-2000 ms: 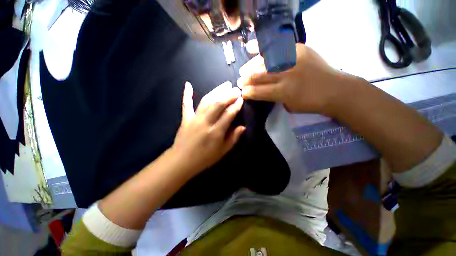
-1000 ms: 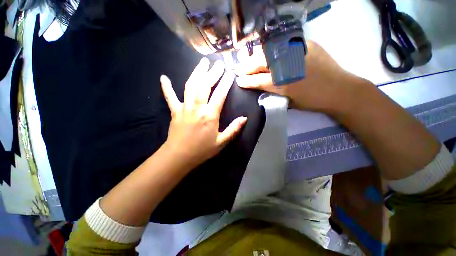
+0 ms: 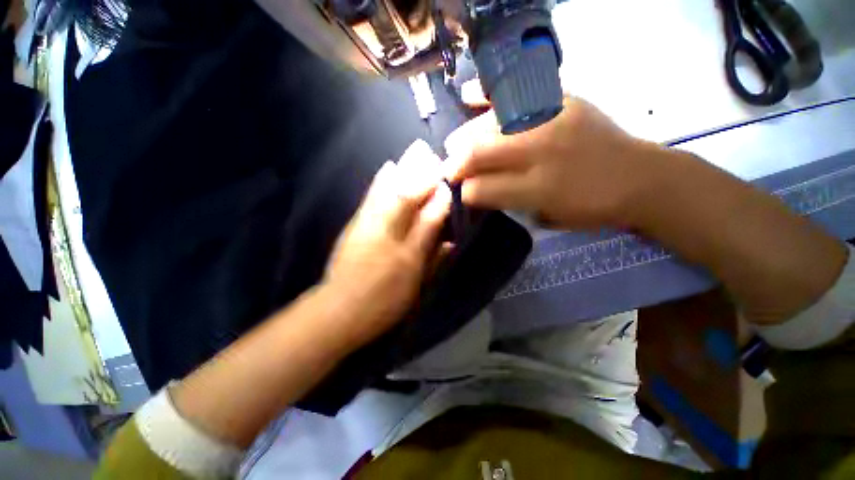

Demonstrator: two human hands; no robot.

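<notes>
A large black cut panel [image 3: 216, 187] lies under the sewing machine head and hangs over the table's front edge. My left hand [image 3: 389, 244] pinches its edge just in front of the presser foot [image 3: 424, 97]. My right hand [image 3: 562, 169] pinches the same edge from the right, its fingertips close to the left ones. A dark grey-blue squarish block [image 3: 525, 80] hangs in front of my right fingers and hides part of them. A pale cut panel [image 3: 450, 352] shows below the black one. The needle tip is not clear.
Black scissors [image 3: 757, 56] lie at the upper right. A grey ruler [image 3: 600, 262] runs along the front edge. Black and white cut pieces [image 3: 23, 216] lie at the far left. A dark thread tuft [image 3: 89, 23] is at the upper left. Patterned pale cloth covers the lap.
My left hand has gone from flat and spread on the cloth to pinching its edge. The right hand now pinches too. The black edge has swung right, covering much of the pale panel.
</notes>
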